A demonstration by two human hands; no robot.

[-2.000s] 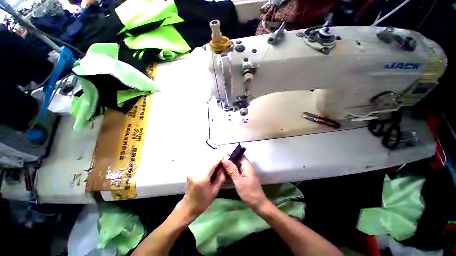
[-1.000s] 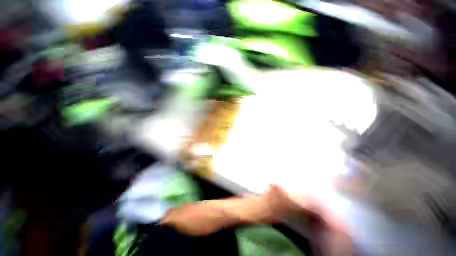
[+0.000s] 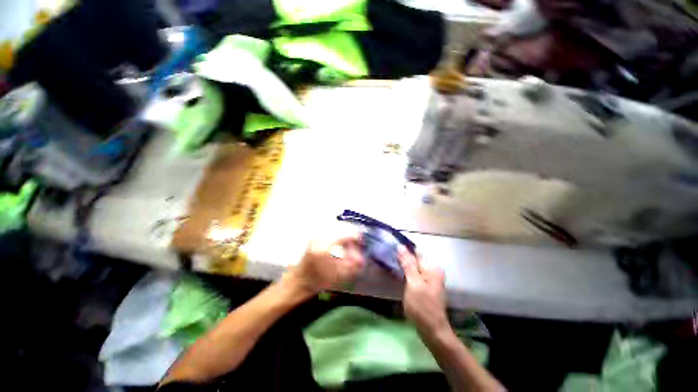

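Note:
A small dark fabric strip (image 3: pixel 386 243), with a greyish face and a black upper edge, is held above the front of the white sewing table (image 3: pixel 344 161). My left hand (image 3: pixel 331 264) grips its left part. My right hand (image 3: pixel 422 283) grips its lower right end. The strip's upper left end sticks up free of the fingers. The view is blurred, so the exact folds of the strip cannot be told. The white sewing machine (image 3: pixel 536 145) stands to the right of the hands, with its needle area (image 3: pixel 428 172) beyond them.
Snips (image 3: pixel 549 228) lie on the machine bed. Black-handled scissors (image 3: pixel 639 268) lie at the right. Green and black cut pieces (image 3: pixel 256 84) are heaped at the back left. Brown tape (image 3: pixel 222 199) covers the left table part. Pale green cloth (image 3: pixel 367 348) lies below the front edge.
The view swung left with heavy blur and has partly come back. The strip, earlier narrow and bunched in both hands, now shows a wider greyish face between them.

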